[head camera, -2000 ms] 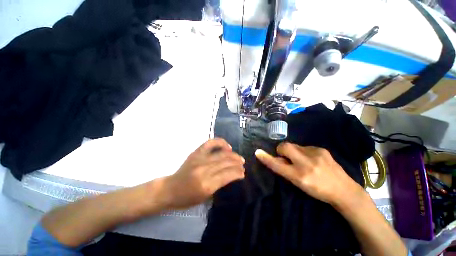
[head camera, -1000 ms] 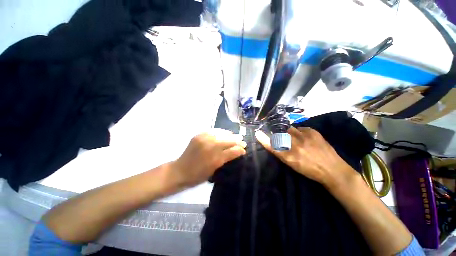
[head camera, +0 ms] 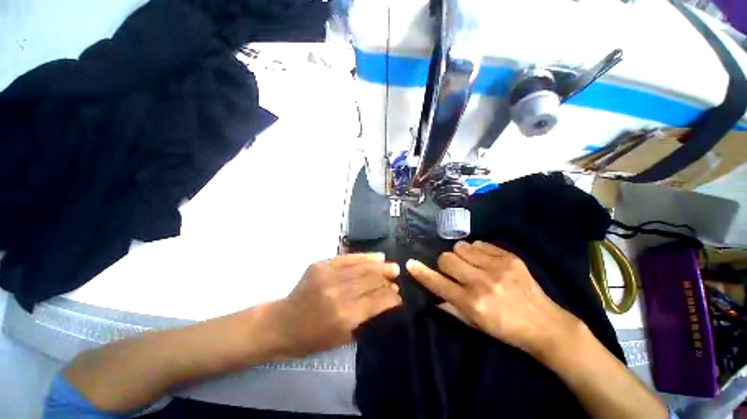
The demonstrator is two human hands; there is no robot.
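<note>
A black garment piece [head camera: 483, 360] lies under the presser foot [head camera: 396, 206] and hangs over the table's front edge. My left hand [head camera: 340, 295] presses on its left edge, fingertips just in front of the foot. My right hand [head camera: 491, 295] lies on the cloth to the right, its index fingertip close to my left fingertips. Both hands are bare, and the cloth lies under the fingers. A grey ribbed knob [head camera: 454, 222] stands just right of the foot. Parts of the fingers are curled out of sight.
The white machine head [head camera: 508, 24] with a blue stripe stands behind. A heap of black cloth [head camera: 123, 147] lies at left. Gold scissors handles [head camera: 614, 277], a purple box [head camera: 678, 319] and brown cardboard [head camera: 655, 155] are at right. A printed scale [head camera: 98, 330] runs along the front edge.
Both hands have moved back from the foot toward the front edge. More dark cloth now shows between the fingertips and the foot. The camera view has shifted slightly.
</note>
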